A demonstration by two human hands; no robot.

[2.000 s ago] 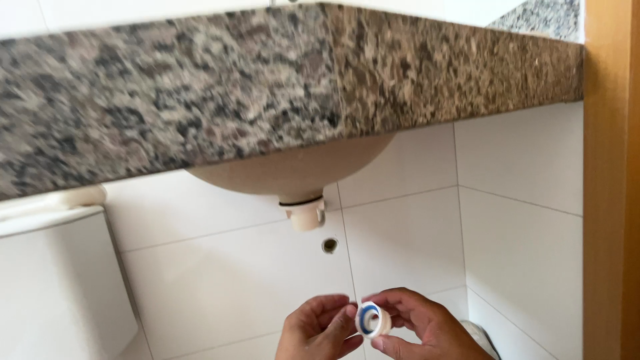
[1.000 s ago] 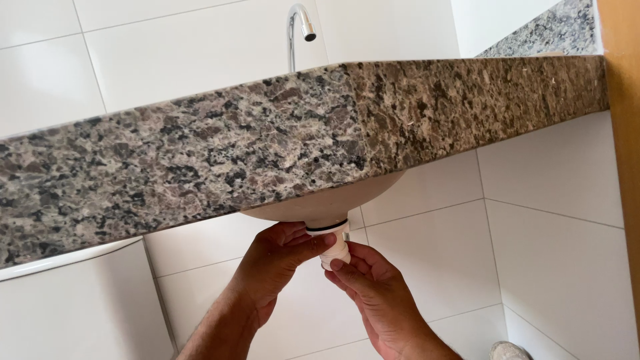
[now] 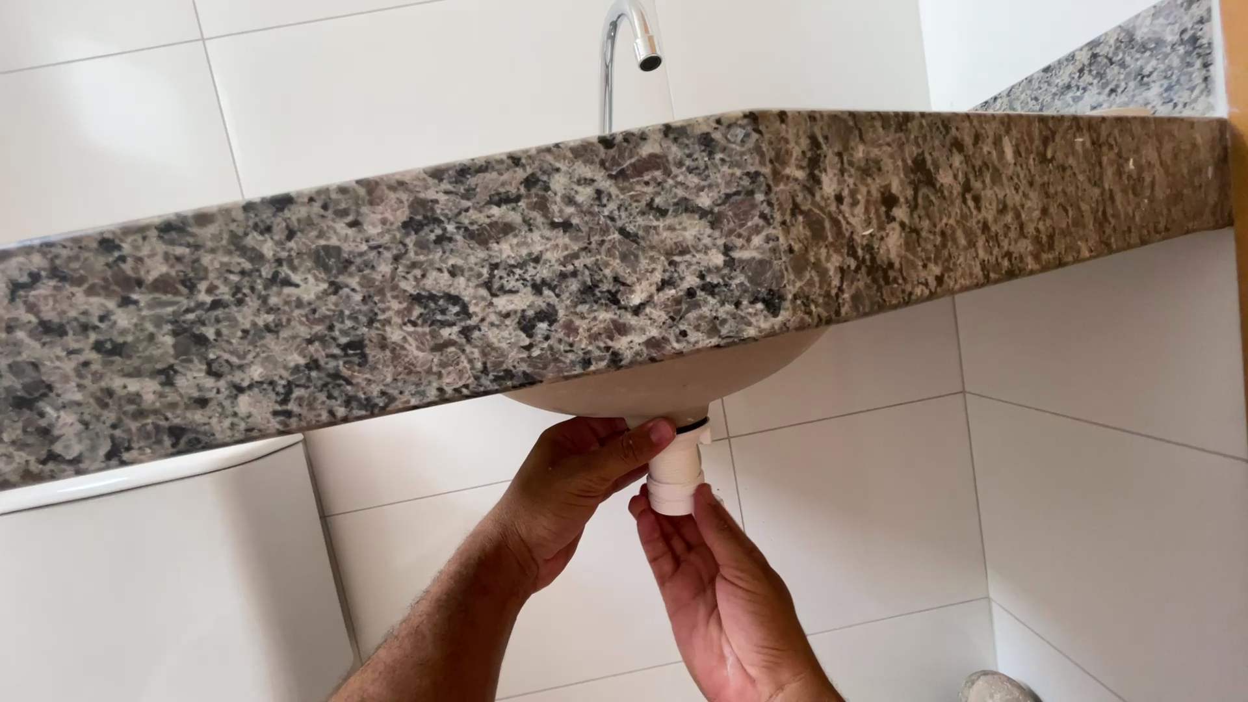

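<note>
Under the granite countertop (image 3: pixel 624 263) hangs the underside of a sink basin (image 3: pixel 673 382), with a white plastic drain tailpiece (image 3: pixel 675 458) pointing down from a dark gasket. My left hand (image 3: pixel 585 478) grips the upper part of the drain, thumb across its front just below the basin. My right hand (image 3: pixel 721 595) holds a white plastic fitting (image 3: pixel 674 495) at the drain's lower end, fingers on the left and thumb on the right. The fitting encircles the end of the drain; its blue inner ring is not visible from here.
A chrome faucet (image 3: pixel 624 49) rises behind the counter. At lower left stands a white toilet tank (image 3: pixel 166 575). White wall tiles (image 3: pixel 848 507) lie behind the hands, a wooden frame (image 3: pixel 1240 175) borders the right edge, and a rounded grey object (image 3: pixel 994 686) shows at lower right.
Both hands have risen from below the drain to the drain itself. The white fitting, held low between them two seconds ago, is now around the drain's lower end.
</note>
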